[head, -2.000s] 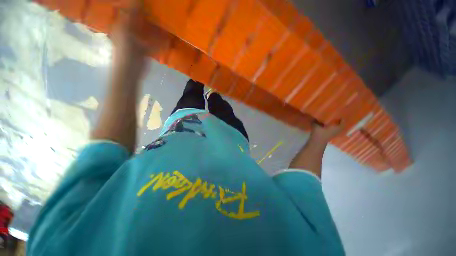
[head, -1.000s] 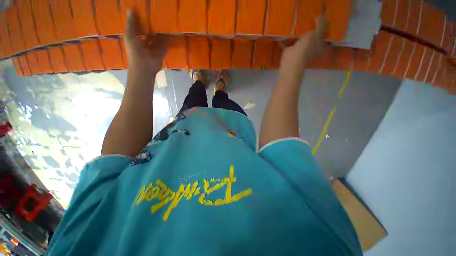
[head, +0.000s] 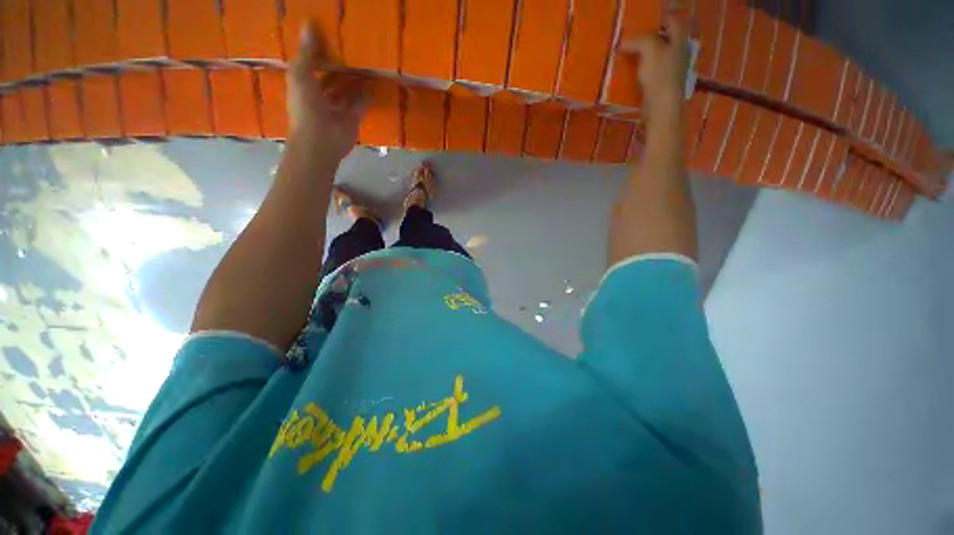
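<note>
Glossy orange cartons (head: 481, 47) stand pressed side by side in a long row across the top of the view, bowed by the lens. A lower tier of orange cartons (head: 486, 123) shows beneath it. My left hand (head: 330, 99) is on the upper row's near edge, thumb up against its face and fingers around the lower edge. My right hand (head: 659, 63) grips the row further right, beside a narrow white piece (head: 691, 68). Both hands' fingertips are partly hidden or blurred. The row's left end is cut off by the picture's edge.
The orange stack (head: 774, 136) runs on to the right, with a dark seam between tiers. Grey floor (head: 523, 225) with peeling pale patches and white scraps lies below, with my feet on it. A pale wall (head: 837, 334) is on the right. Blurred red things (head: 8, 451) are at lower left.
The view has shifted right along the stack. My right hand has moved slightly right, and the broad white piece beside it now shows only as a narrow strip. My hands remain on the cartons.
</note>
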